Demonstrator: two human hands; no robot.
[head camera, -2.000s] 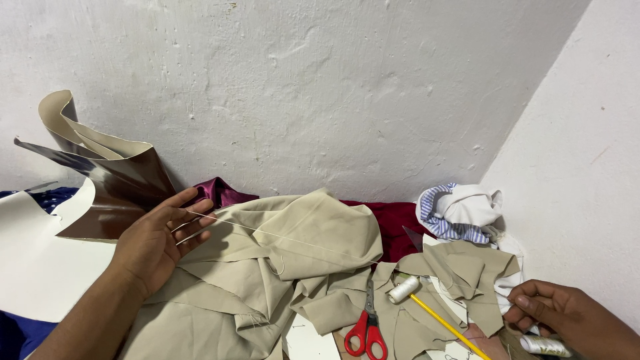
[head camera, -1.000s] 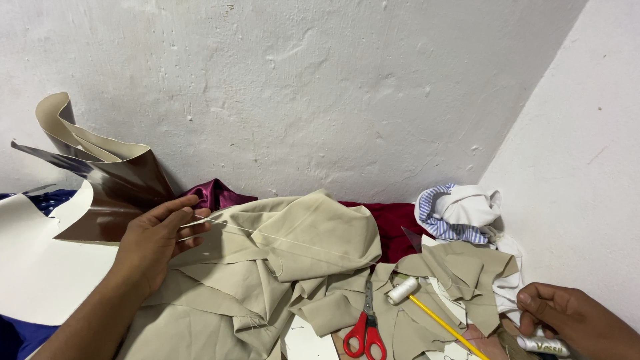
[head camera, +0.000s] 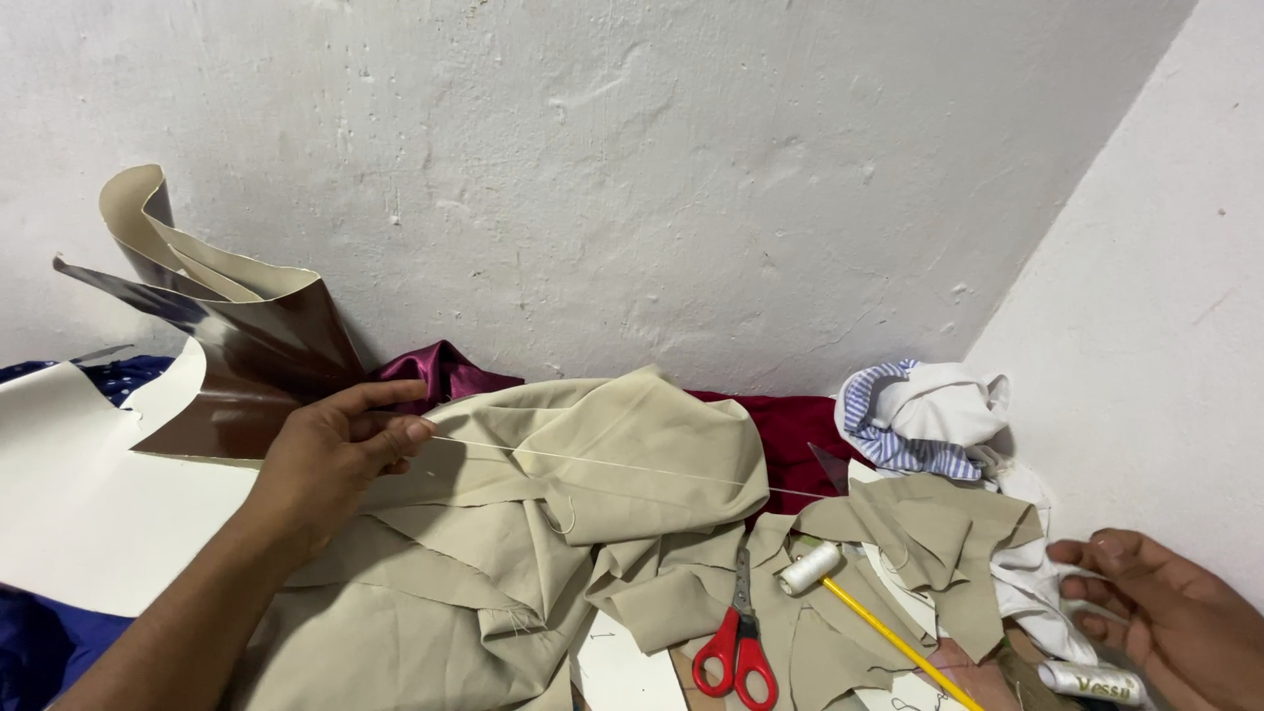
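Note:
My left hand (head camera: 346, 454) holds the end of a pale thread (head camera: 592, 457) between thumb and fingers, at the left of the beige fabric (head camera: 632, 454). The thread stretches right across the fabric; its far part is hard to see. My right hand (head camera: 1155, 592) is at the right edge with fingers curled, above a spool of white thread (head camera: 1091, 682); whether it pinches thread I cannot tell. Red-handled scissors (head camera: 736, 642) lie closed on the fabric scraps, near a second white thread spool (head camera: 810, 569) and a yellow stick (head camera: 894, 642).
Curled brown sheet material (head camera: 267, 365) and white paper (head camera: 89, 504) are at the left. Maroon cloth (head camera: 800, 434), a striped and white cloth bundle (head camera: 928, 415) and beige scraps (head camera: 948, 543) lie towards the wall (head camera: 632, 178). Blue cloth (head camera: 59, 642) shows at the lower left.
The fingers of my left hand have closed from a more spread pose, with thread still running from them. My right hand has stayed near the right edge.

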